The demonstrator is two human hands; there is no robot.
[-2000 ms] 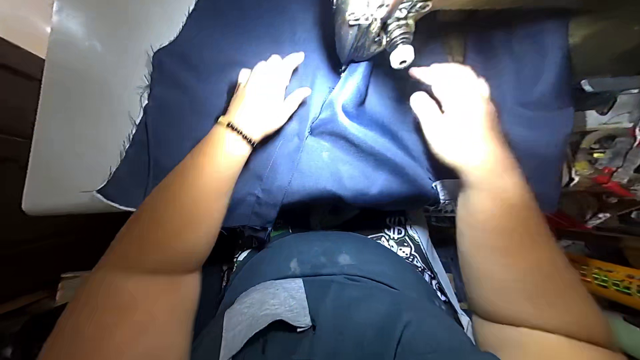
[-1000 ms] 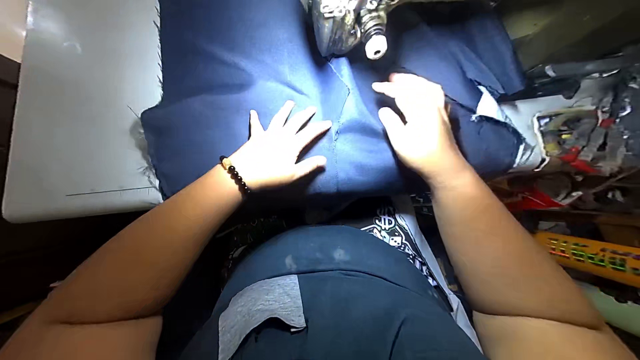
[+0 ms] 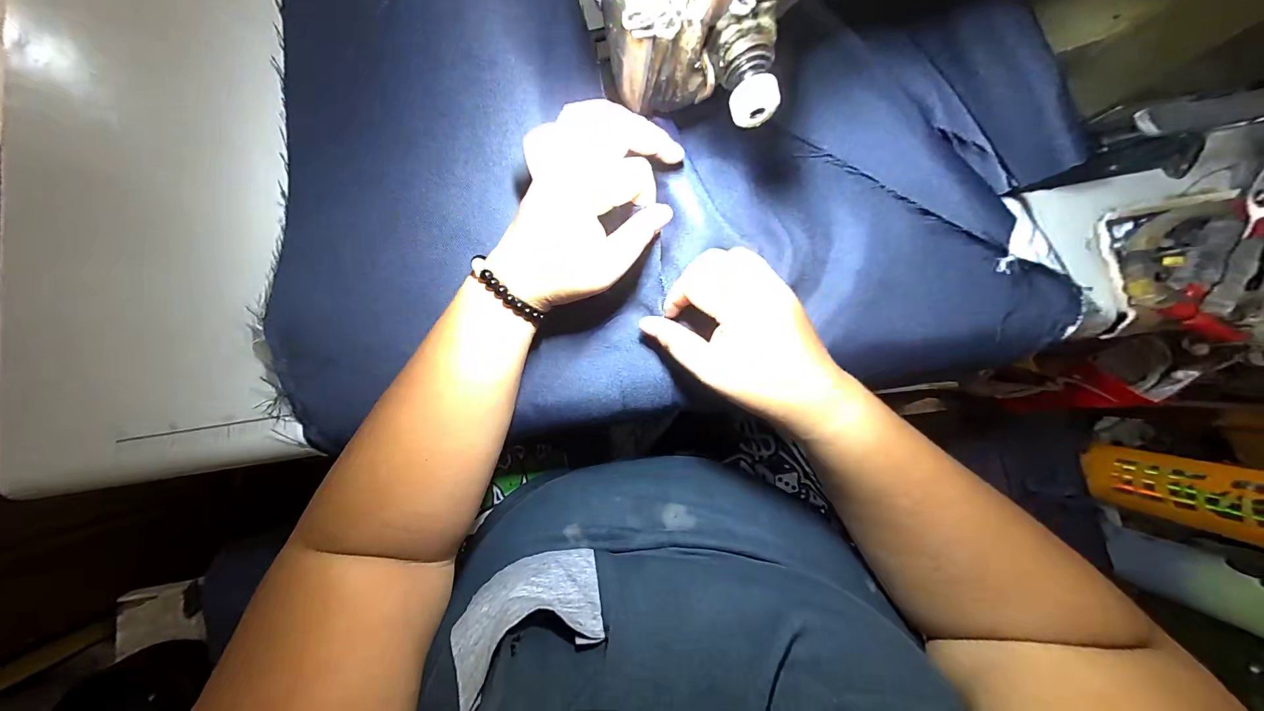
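Navy blue fabric (image 3: 415, 197) with frayed edges lies spread under the head of a sewing machine (image 3: 667, 59); a seam runs down the cloth from the machine's foot area. My left hand (image 3: 592, 207), wearing a black bead bracelet (image 3: 509, 293), rests on the cloth just left of the seam, its fingertips close below the machine head. My right hand (image 3: 746, 331) is lower and to the right, thumb and forefinger curled close together at the seam. Whether a fold of cloth is pinched in either hand cannot be made out. The needle is hidden.
A pale tabletop (image 3: 128, 247) extends at the left. At the right edge, an open tray (image 3: 1165, 257) holds small tools and parts, with red items near it. Below it is a yellow-orange perforated object (image 3: 1175, 484). The table's front edge is close to my body.
My left hand has moved up to beside the machine head, and its spread fingers have curled. My right hand has come down and left, away from the machine head to the seam.
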